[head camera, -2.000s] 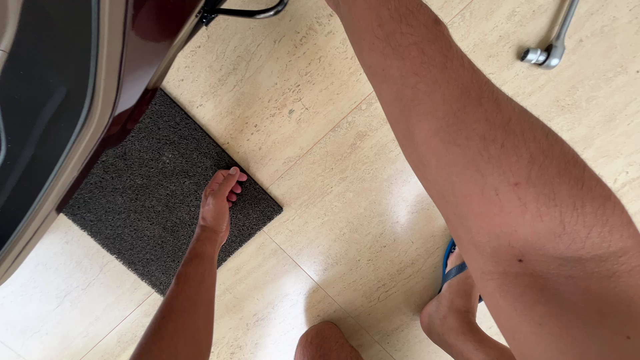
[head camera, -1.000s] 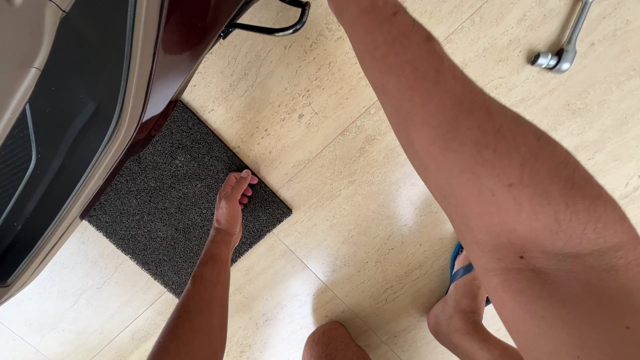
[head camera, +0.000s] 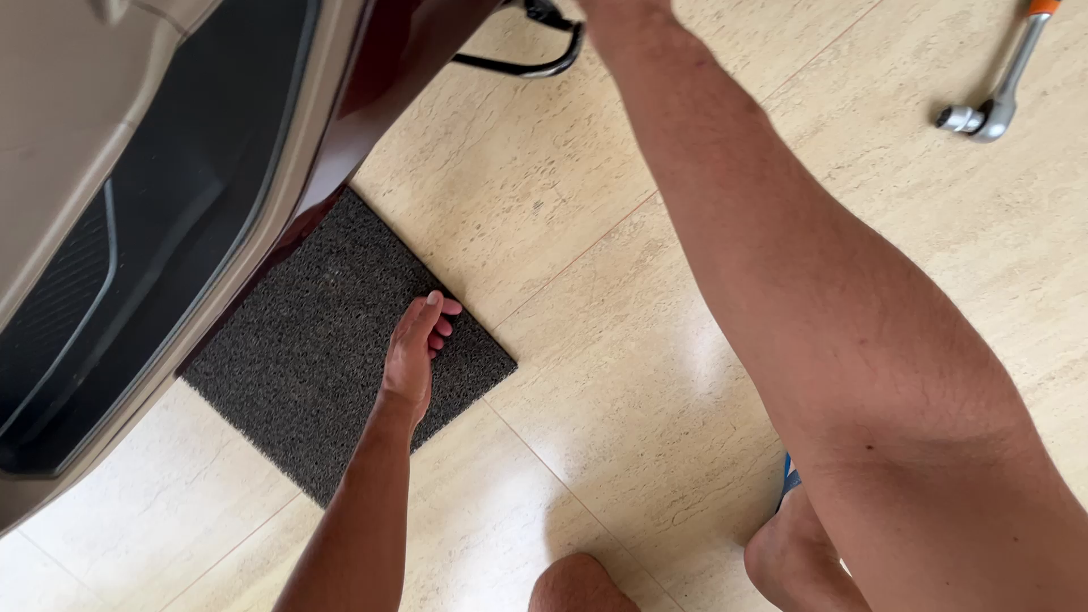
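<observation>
My left hand hovers over a dark grey looped floor mat, near its right-hand edge, fingers loosely curled and nothing between them. From the right side my right forearm reaches up to the top edge of the view; the hand itself lies beyond the frame, so whatever it holds is hidden. Close to that wrist, a black bent bar sticks out past a maroon painted panel. On the floor at the upper right lies a socket wrench with a socket fitted and an orange part on its handle.
A beige vehicle door panel with a dark storage pocket fills the upper left and overhangs part of the mat. Below is a beige stone-tile floor. My knee and a foot in a blue-strapped sandal show low down.
The view has shifted, with the door panel and black bar showing farther into the frame. Both arms keep much the same pose. More of the wrench's handle is out of frame or in view cannot be told.
</observation>
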